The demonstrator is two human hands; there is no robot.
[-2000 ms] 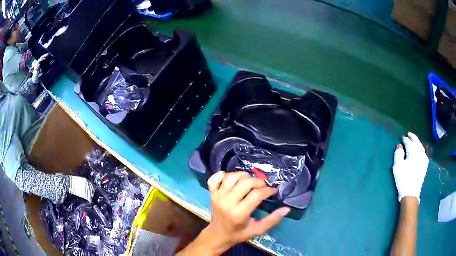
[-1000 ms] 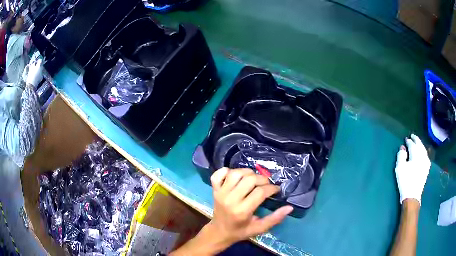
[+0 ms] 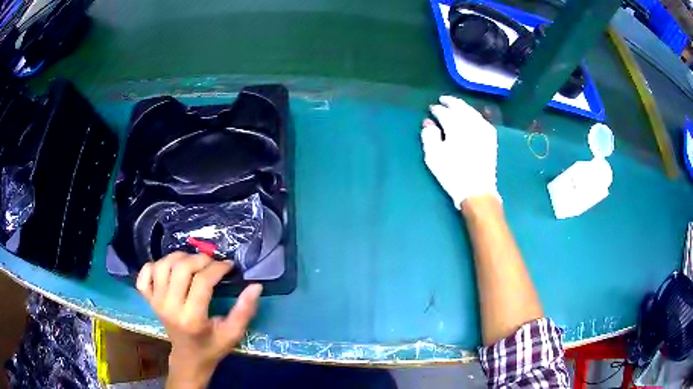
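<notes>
A black blister tray (image 3: pixel 216 163) lies flat on the green bench, left of centre. A clear bag with black cable and a red part (image 3: pixel 220 224) lies in its lower hollow. My bare left hand (image 3: pixel 199 292) is at the tray's front edge, its curled fingertips by the bag and its thumb spread apart; whether they press on either is unclear. My right hand (image 3: pixel 462 152), in a white glove, is empty beside the belt's edge, right of the tray.
A black tray stack (image 3: pixel 72 182) stands at left. A blue tote (image 3: pixel 486 80) with black headphones is at back right, partly behind a green post (image 3: pixel 558 64). A white bottle (image 3: pixel 581 186) with open lid and a thin ring (image 3: pixel 538 144) lie right. Below are a bag-filled carton and a dark fan (image 3: pixel 672 315).
The view has swung right, bringing the blue tote, post and bottle into fuller view. My left hand remains at the tray's front edge. My gloved hand remains by the belt.
</notes>
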